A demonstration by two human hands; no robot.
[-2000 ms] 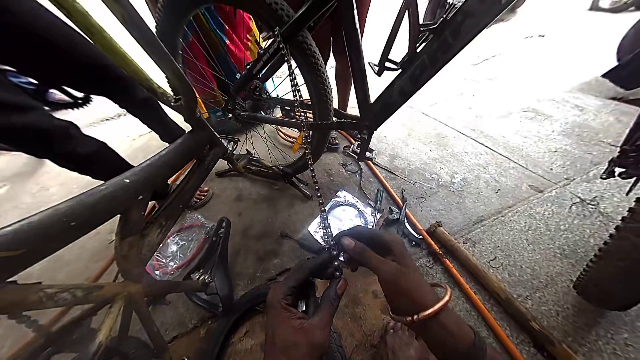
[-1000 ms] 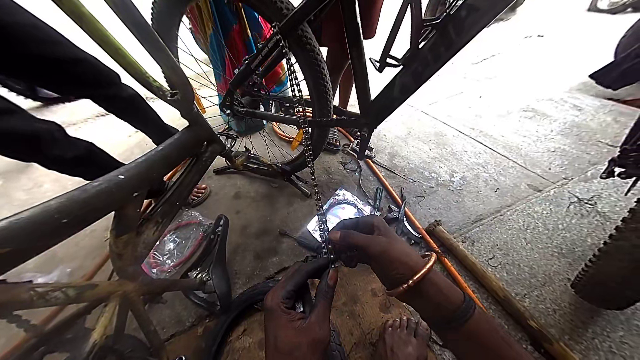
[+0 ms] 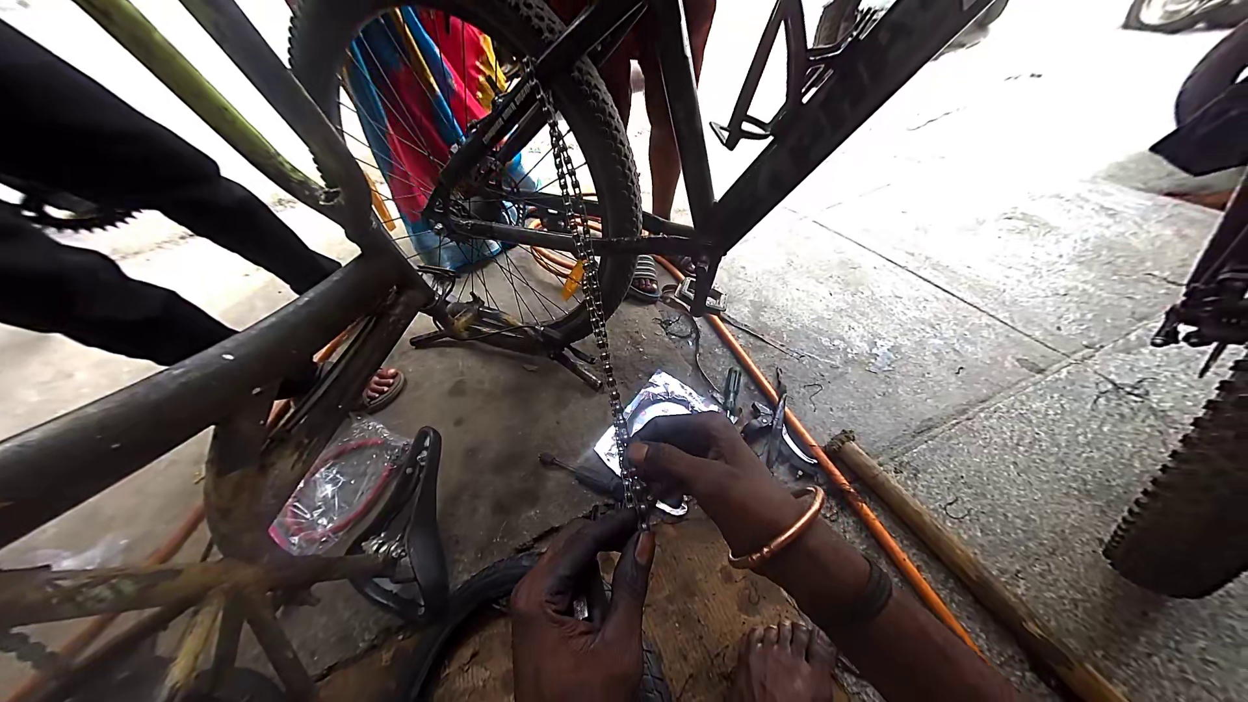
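Observation:
A metal bicycle chain (image 3: 597, 322) hangs from the black bicycle frame (image 3: 814, 127), in front of the rear wheel (image 3: 619, 166), down to my hands. My left hand (image 3: 585, 604) pinches the chain's lower end between thumb and fingertips. Just above it, to the right, my right hand (image 3: 707, 468) grips the chain, with a copper-coloured bangle on the wrist. The links between my fingertips are partly hidden. Behind my right hand a shiny plastic packet (image 3: 668, 395) lies on the ground.
A bicycle saddle (image 3: 424, 526) and a bagged pink-red cable (image 3: 336, 487) lie left. An orange pole (image 3: 809, 448) and a wooden pole (image 3: 965, 565) run along the right. An old frame tube (image 3: 195, 390) crosses the left. People stand behind; a tyre (image 3: 1185, 497) is at far right.
My hands stay at the chain's lower end with small shifts of the fingers. The person in colourful cloth behind the wheel has shifted.

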